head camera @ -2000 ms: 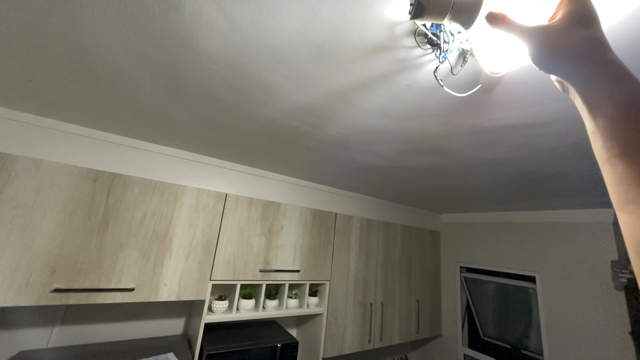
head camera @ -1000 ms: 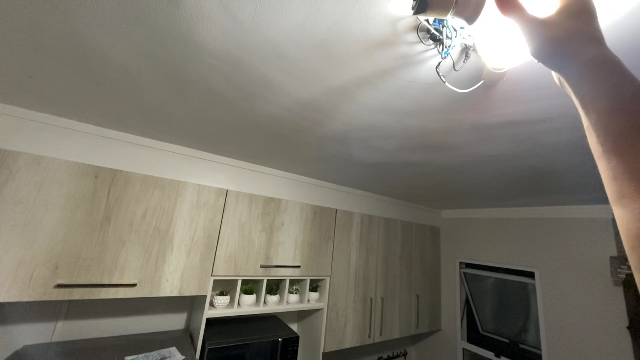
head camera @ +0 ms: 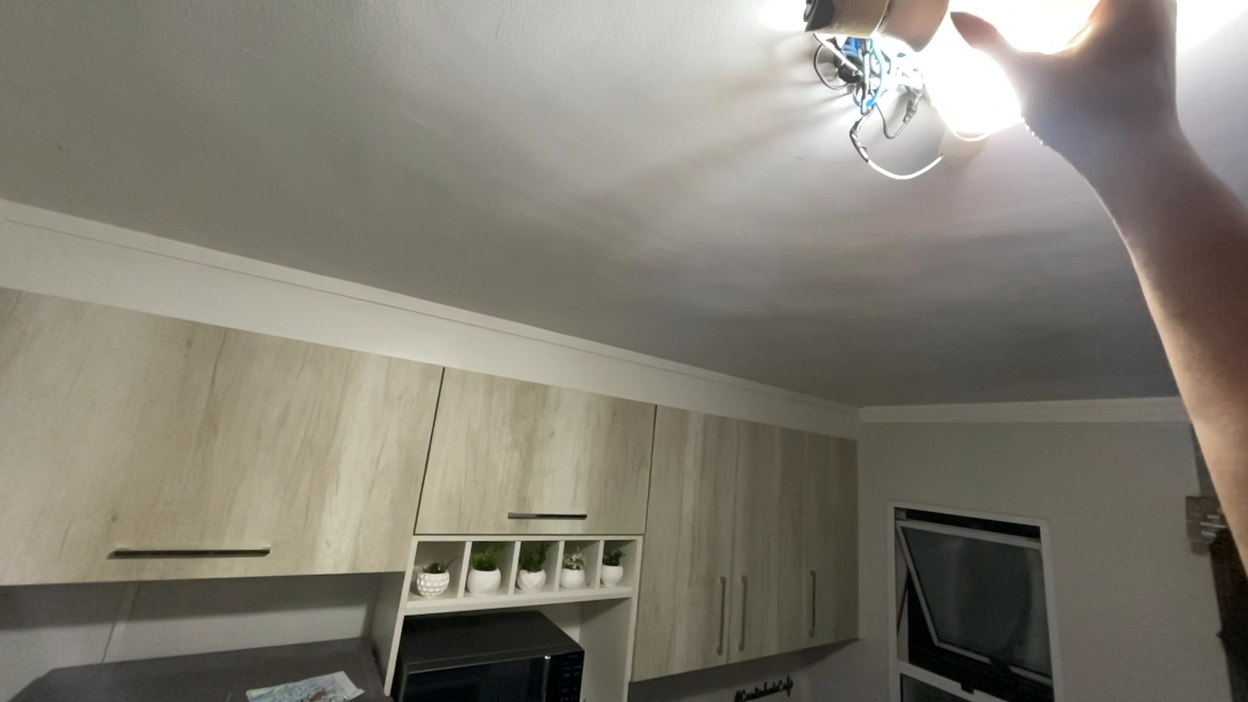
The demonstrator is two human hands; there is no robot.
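Observation:
At the upper right my right hand (head camera: 1102, 88) reaches up to a glowing light bulb (head camera: 970, 93) on a ceiling fixture; glare hides whether the fingers grip it. The thumb points left toward a round lamp holder (head camera: 877, 18) at the top edge. Below that holder hangs a tangle of blue, black and white wires (head camera: 873, 83), with one white loop dropping lower. More bright light shows behind the hand, cut off by the frame's top. My left hand is out of view.
Wood-grain wall cabinets (head camera: 546, 448) run along the wall below the ceiling. Under them are small potted plants (head camera: 485, 570) in a cubby shelf (head camera: 526, 597) and a black microwave (head camera: 487, 653). A tilted window (head camera: 975, 585) is at the right, and paper (head camera: 307, 687) lies on a dark surface (head camera: 205, 673).
My right hand shifts slightly around the light; its thumb was out of sight against the glare one second ago and shows again now. The hanging wires look much the same.

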